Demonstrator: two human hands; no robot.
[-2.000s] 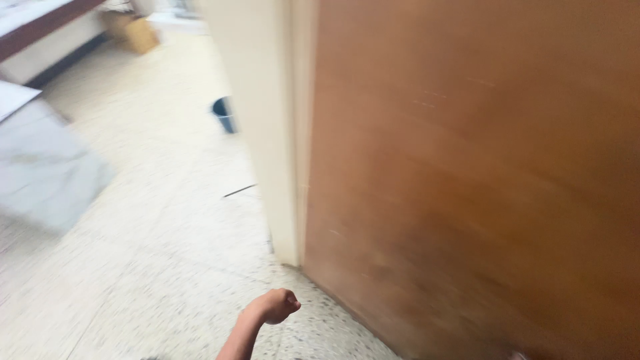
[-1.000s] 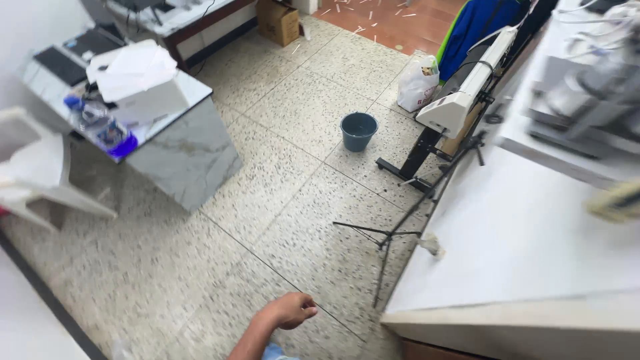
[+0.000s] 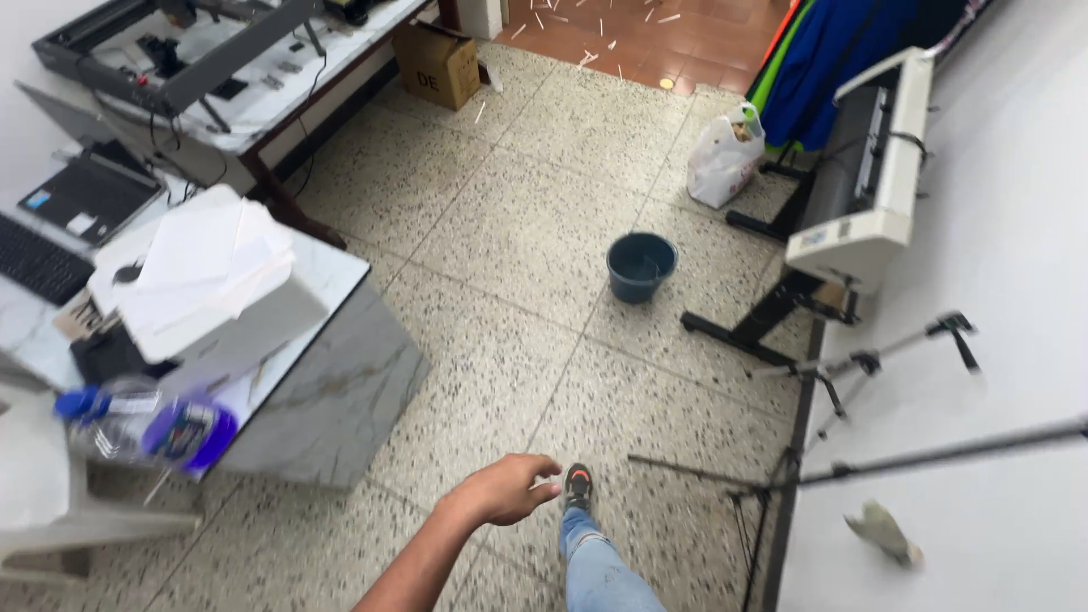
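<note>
My left hand point(image 3: 508, 490) hangs over the speckled floor at the bottom centre, its thumb and fingers apart and nothing between them. Just right of it are a dark shoe point(image 3: 578, 484) with an orange mark and a leg in blue jeans point(image 3: 603, 565). Beyond the hand, a dark blue plastic bucket point(image 3: 642, 268) stands on the floor. My right hand is outside the view.
At left, a marble-patterned desk point(image 3: 331, 382) bears a printer with papers point(image 3: 204, 272), a laptop point(image 3: 89, 191) and bottles point(image 3: 153, 425). At right stand a tripod point(image 3: 765, 489), a cutting plotter point(image 3: 858, 195) and a white plastic bag point(image 3: 722, 157). A cardboard box point(image 3: 438, 66) lies farther off.
The brown door seen two seconds ago is out of view. The view has moved forward into the room, and a shoe and a jeans leg now show beside my left hand, whose fingers look more spread.
</note>
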